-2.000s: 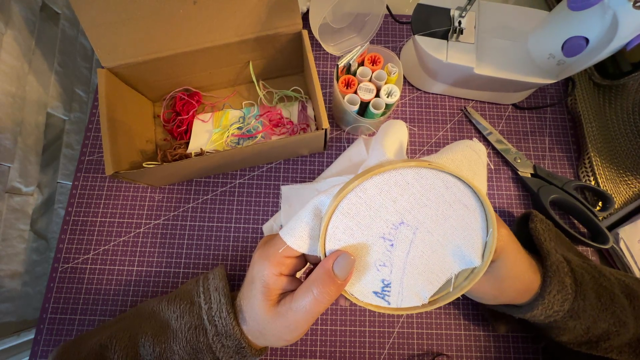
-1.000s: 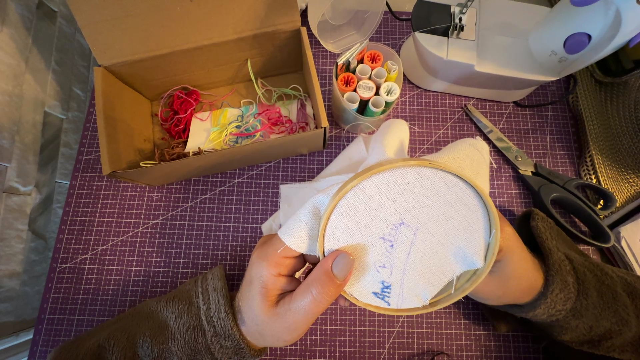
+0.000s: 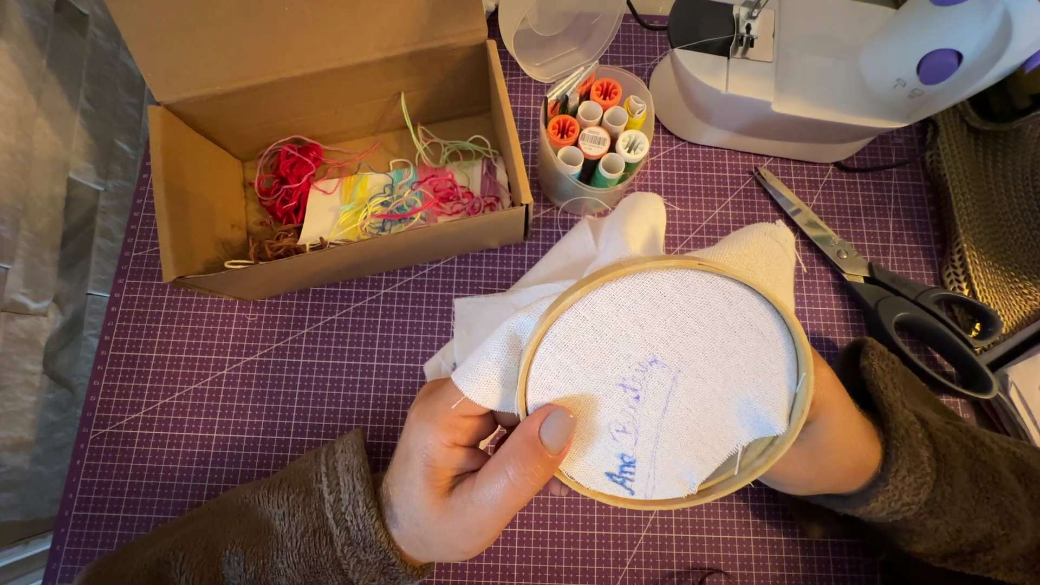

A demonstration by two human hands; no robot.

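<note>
My left hand grips the lower left rim of a round wooden embroidery hoop, thumb on the front. White woven cloth is stretched in it, with loose folds behind and a frayed edge at the lower right, where a gap shows. Handwriting in blue and purple runs up the cloth; its lower part looks stitched in blue. My right hand is at the hoop's right side, its fingers hidden behind the hoop and cloth, so its grip does not show. The hoop is tilted above the purple cutting mat.
An open cardboard box with tangled embroidery floss stands upper left. Beside it is a clear plastic tub of thread spools. A white sewing machine stands upper right. Black-handled scissors lie right of the hoop, near a gold mesh item.
</note>
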